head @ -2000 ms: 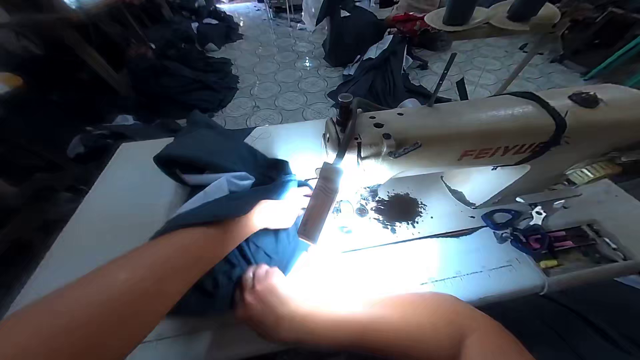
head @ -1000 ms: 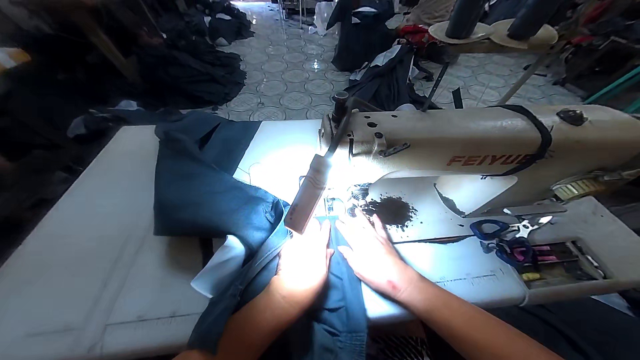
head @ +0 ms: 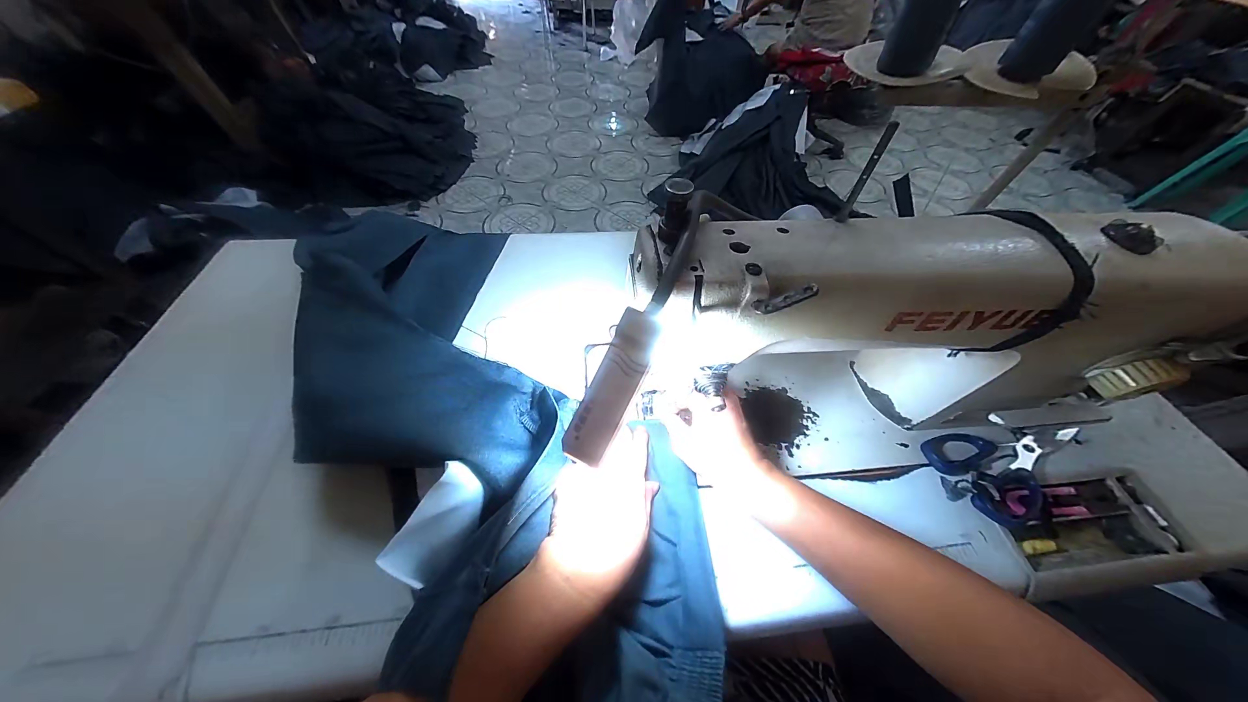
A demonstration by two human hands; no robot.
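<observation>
Dark blue trousers (head: 419, 390) lie across the white sewing table and hang over its front edge. On the cloth, just in front of the needle area of the Feiyue sewing machine (head: 877, 273), rests my left hand (head: 604, 507), partly behind the clip-on lamp (head: 612, 385). My right hand (head: 717, 434) is at the needle area, its fingertips by the presser foot. Glare from the lamp washes out the fingers of both hands and the needle, so whether either hand grips the cloth cannot be told. A white pocket lining (head: 439, 526) sticks out of the trousers.
Blue-handled scissors (head: 1014, 487) lie by a recessed tray (head: 1102, 556) of small tools at the right. Thread cones (head: 912, 44) stand behind the machine. Dark garment piles (head: 366, 127) cover parts of the tiled floor (head: 546, 146). Part of another person (head: 829, 24) shows at the back.
Two seconds ago the trousers were bunched left of the needle under my hands. They are now spread out, and both hands have moved to the needle area, my right hand from the front of the bundle.
</observation>
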